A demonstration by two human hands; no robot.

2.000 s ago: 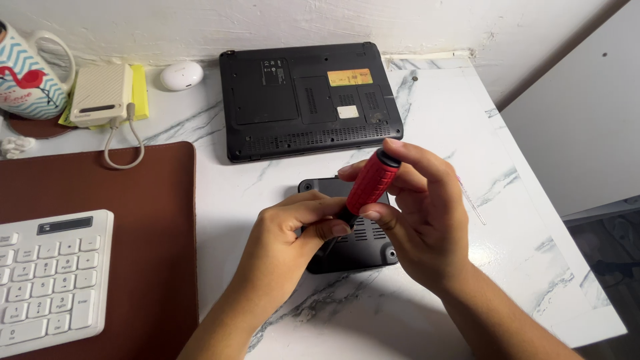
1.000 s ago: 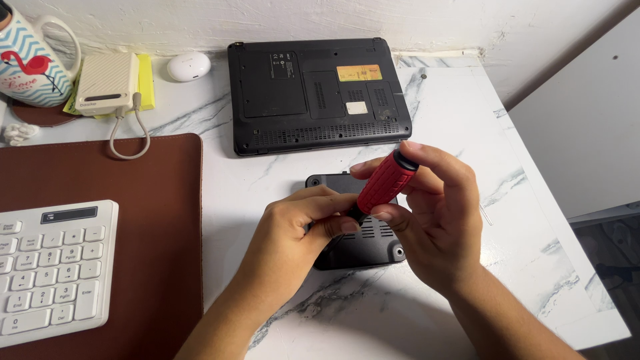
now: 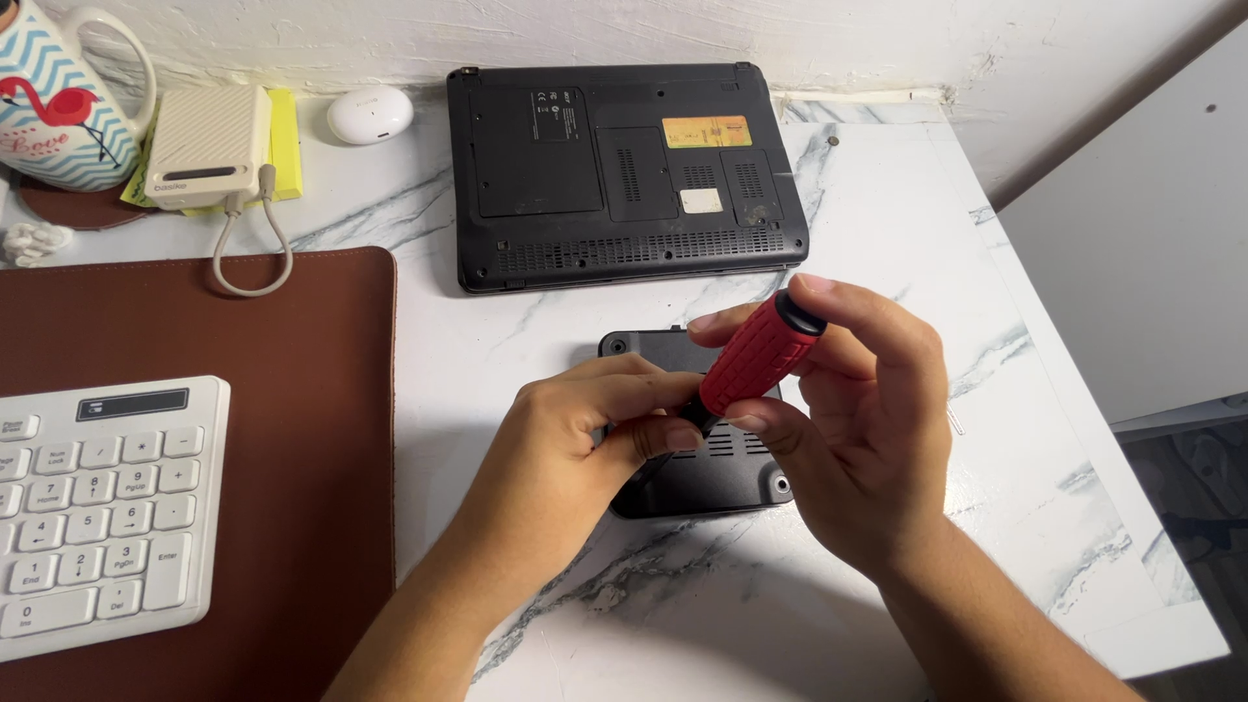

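A screwdriver with a red textured handle [image 3: 756, 363] and a black end cap stands tilted over a flat black vented box [image 3: 717, 483]. My right hand [image 3: 868, 409] has its fingers around the red handle, the index fingertip on the cap. The thumb and fingers of my left hand [image 3: 585, 439] pinch the black part below the handle. The screwdriver's tip is hidden behind my left hand. The box lies on the marble-patterned table, with a screw hole at its lower right corner and another at its upper left. Behind it lies a closed black laptop [image 3: 575, 166], underside up.
On the left, a white keyboard [image 3: 210, 487] rests on a brown desk mat [image 3: 322, 390]. Behind are a flamingo mug [image 3: 58, 117], a cream device [image 3: 210, 136] with a cable loop, yellow paper [image 3: 286, 146] and a white earbud case [image 3: 370, 115]. The table's right edge slopes beyond my right hand.
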